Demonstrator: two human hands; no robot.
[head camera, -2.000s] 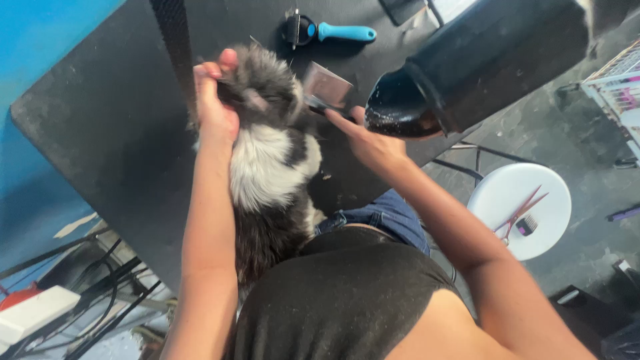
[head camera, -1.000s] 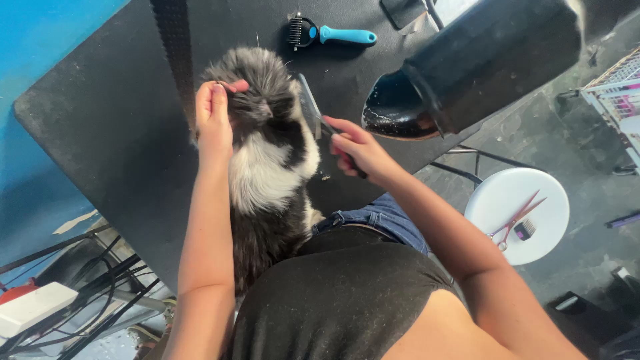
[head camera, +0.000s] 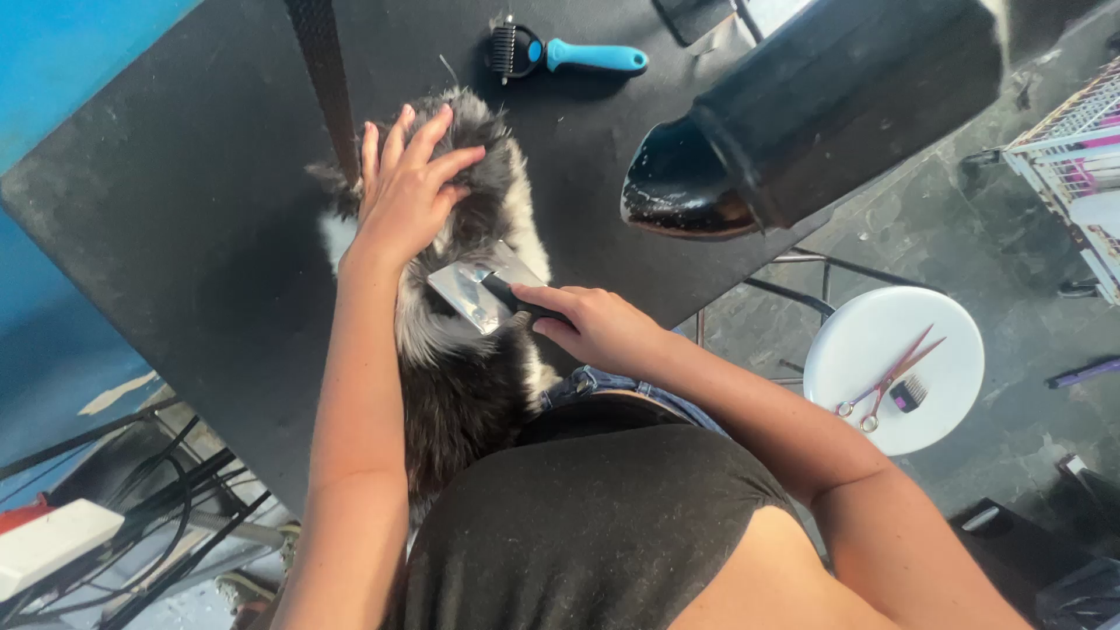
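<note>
A long-haired black, grey and white animal (head camera: 468, 385) lies on the black grooming table against my body; its face is hidden. My left hand (head camera: 411, 188) rests with spread fingers on the fur of its upper part. In my right hand (head camera: 599, 324) is the black handle of a slicker brush (head camera: 477, 297), whose metallic-looking head lies against the fur of its middle. Beyond the animal lies a dematting rake (head camera: 595, 57) with a blue handle and metal teeth, touched by neither hand.
The black nozzle of a dryer (head camera: 700, 179) hangs over the table (head camera: 219, 262) at the right. A dark strap (head camera: 324, 79) runs down beside my left hand. Scissors (head camera: 892, 376) and a clipper comb (head camera: 909, 394) lie on a round white stool (head camera: 840, 350). Cables are at lower left.
My left hand has gone from pinching the fur to lying spread on it. My right hand has brought the brush from the animal's right side onto its middle.
</note>
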